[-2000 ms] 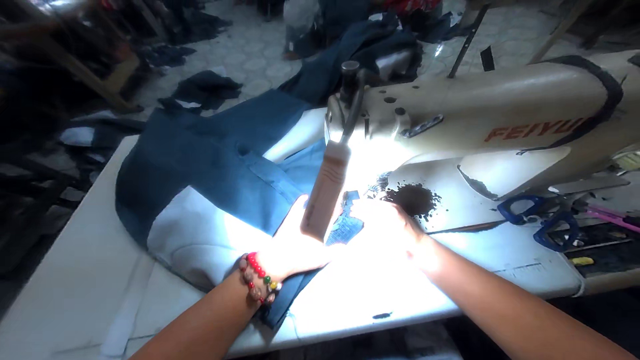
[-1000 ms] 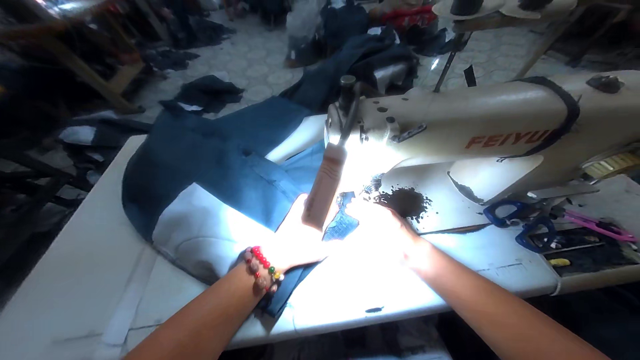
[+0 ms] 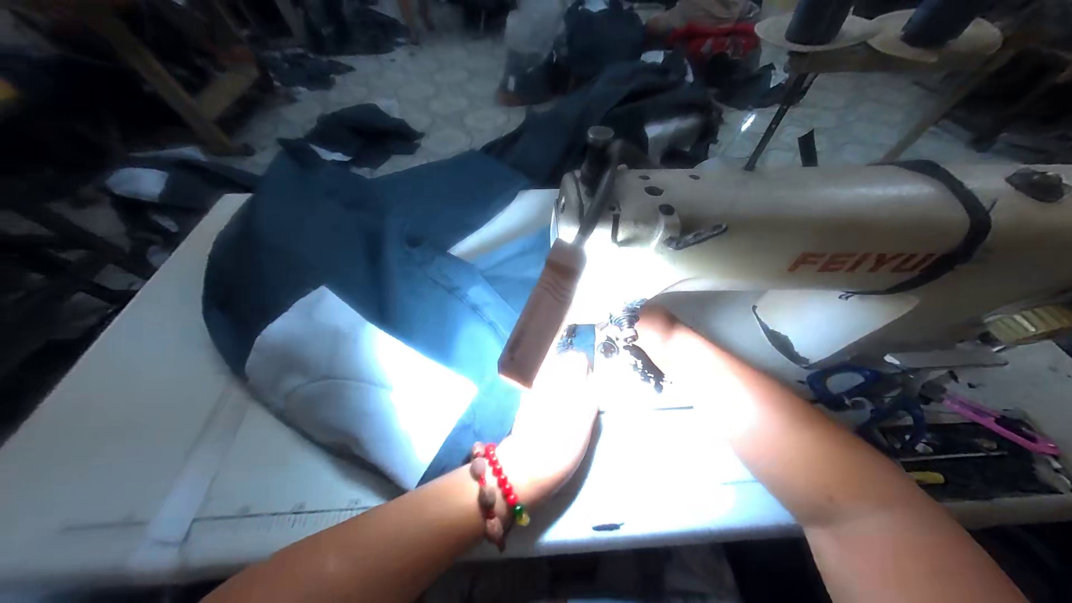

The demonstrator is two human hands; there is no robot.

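An industrial sewing machine (image 3: 779,222) stands at the right, its needle area lit by a glaring lamp. A blue garment (image 3: 335,226) with a white pocket-lining piece (image 3: 352,377) lies over the table left of the needle. My left hand (image 3: 553,410), with beaded bracelets at the wrist, lies on the cloth just in front of the presser foot (image 3: 618,331). Its fingers are washed out by the light and partly behind the wooden-handled lever (image 3: 544,314). My right hand (image 3: 662,331) reaches in beside and behind the presser foot, under the machine arm; its fingertips are hidden.
Blue-handled scissors (image 3: 846,385) and pink-handled scissors (image 3: 997,423) lie at the right by a dark tray (image 3: 971,461). Thread cones (image 3: 825,17) stand at the upper right. More dark cloth (image 3: 620,109) is heaped beyond the table (image 3: 92,435).
My right hand has moved forward, from in front of the dark lint patch to beside the presser foot. My left hand has shifted, and the small blue cloth piece near it is now mostly covered.
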